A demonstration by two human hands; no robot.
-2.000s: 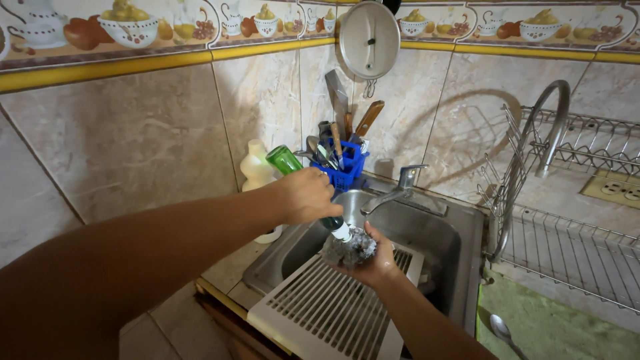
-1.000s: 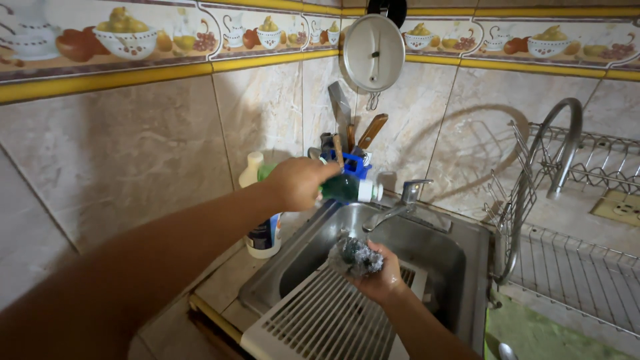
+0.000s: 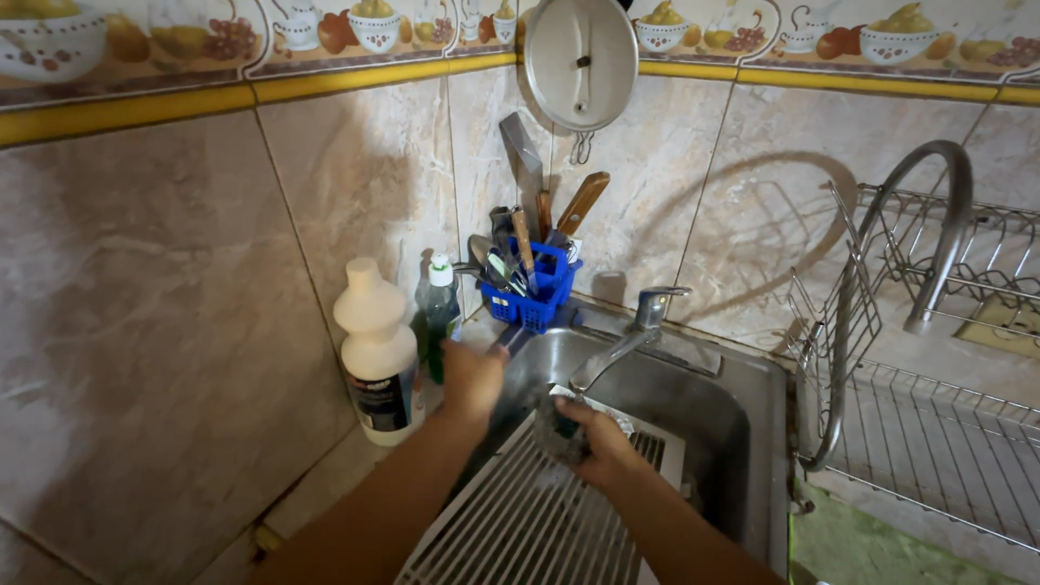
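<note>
My right hand [image 3: 597, 439] holds a dark grey scouring pad [image 3: 561, 431] above a white slatted panel [image 3: 528, 520], which lies tilted across the steel sink [image 3: 723, 414]. Upright in the corner stands a green dish-soap bottle [image 3: 441, 313] with a white cap. Blurred, my left hand [image 3: 474, 378] is at the right side of its lower part; whether the fingers still touch it cannot be told. Left of the bottle is a large cream plastic bottle [image 3: 378, 341] with a dark label. The faucet [image 3: 617, 345] reaches over the sink, its spout end just above the pad.
A blue basket [image 3: 532, 305] of cutlery and wooden-handled tools stands behind the sink's corner. A round metal lid [image 3: 581, 65] hangs on the tiled wall. To the right are a wire dish rack [image 3: 942, 439] and a green cloth [image 3: 877, 536].
My left hand first held the green bottle tipped over the pad, then raised it away; now the bottle stands upright beside the cream bottle. My right hand keeps hold of the pad.
</note>
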